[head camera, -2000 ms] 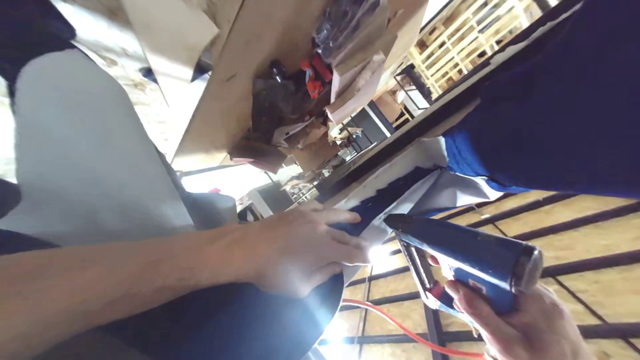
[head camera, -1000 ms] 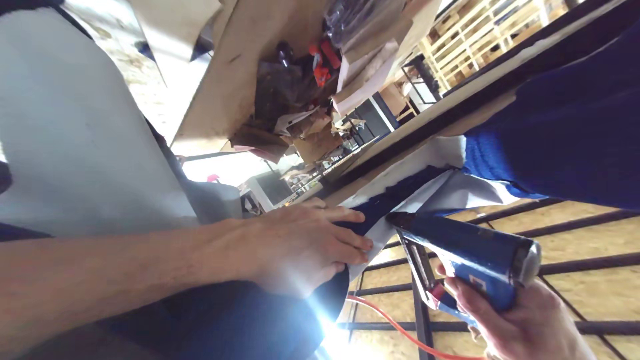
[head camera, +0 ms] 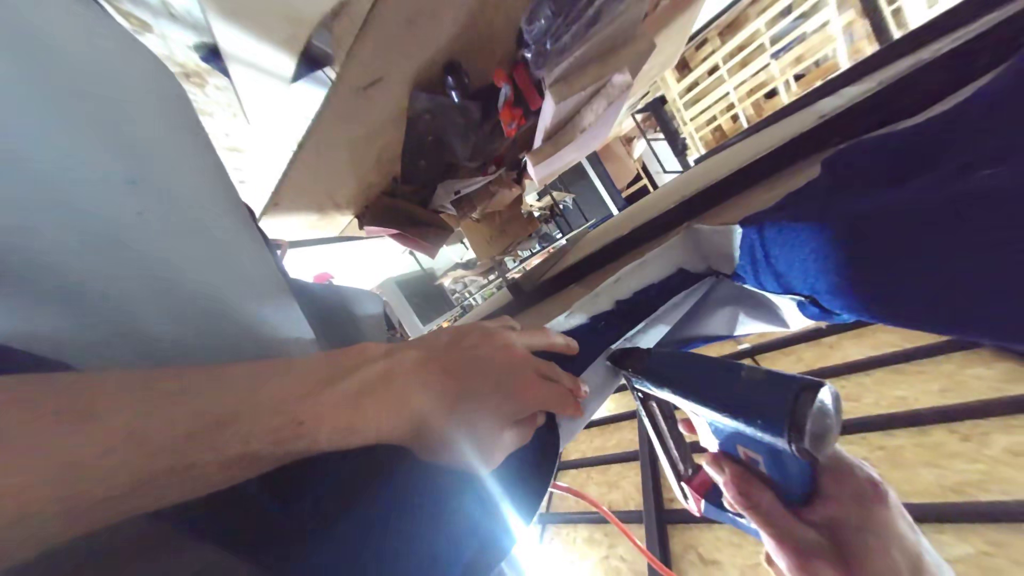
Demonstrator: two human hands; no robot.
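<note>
My right hand point(head camera: 832, 512) grips a blue pneumatic stapler point(head camera: 728, 408) by its handle. The stapler's dark nose touches or nearly touches the edge of white fabric point(head camera: 596, 384) folded over a frame member. Beside the nose, the fingertips of my left hand point(head camera: 496, 392) press on the dark blue material and the white edge. More dark blue fabric point(head camera: 888, 208) with a white underside point(head camera: 720, 312) drapes at the right. The fastening point under the nose is hidden.
An orange-red air hose point(head camera: 608, 520) runs below the stapler. Dark metal bars point(head camera: 936, 416) cross the right side over a wood-board surface. A bench board point(head camera: 344, 136) holds cardboard pieces point(head camera: 592, 104), plastic wrap and red-orange items. Pallet-like wooden slats point(head camera: 760, 64) stand behind.
Both hands keep nearly the same place, the left hand at the fabric edge and the right hand on the stapler. The view has shifted slightly.
</note>
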